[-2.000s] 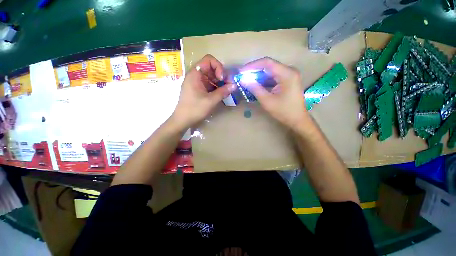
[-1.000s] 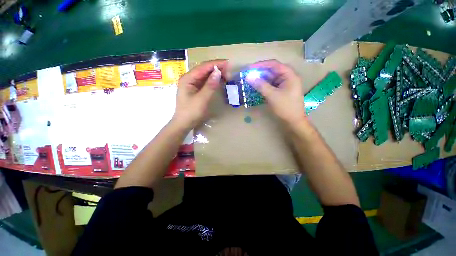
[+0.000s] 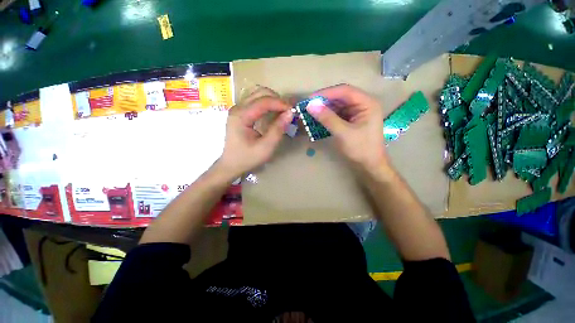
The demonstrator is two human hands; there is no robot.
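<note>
A green circuit board [image 3: 317,127] with a row of silver-white parts along its left edge is pinched in my right hand [image 3: 357,120] over the cardboard. A small bright glare shows at its top by my right fingertips. My left hand [image 3: 257,129] has its thumb and forefinger closed at the board's upper left corner. A battery [image 3: 292,129] with a whitish label shows partly below my left fingertips. The rest of it is hidden. Whether my left fingers hold leads, a plug or the battery cannot be made out.
A spare green panel [image 3: 406,117] lies right of my right hand. A board pile [image 3: 504,126] lies farther right, past the grey-white post [image 3: 435,35]. Printed sheets [image 3: 145,148] lie left. A yellow piece [image 3: 165,26] and blue batteries are on the green belt [image 3: 252,28].
My left hand has moved right to the board's corner, and its fingers now partly cover the battery. The glare at the board is smaller. The yellow piece and batteries have shifted right on the belt.
</note>
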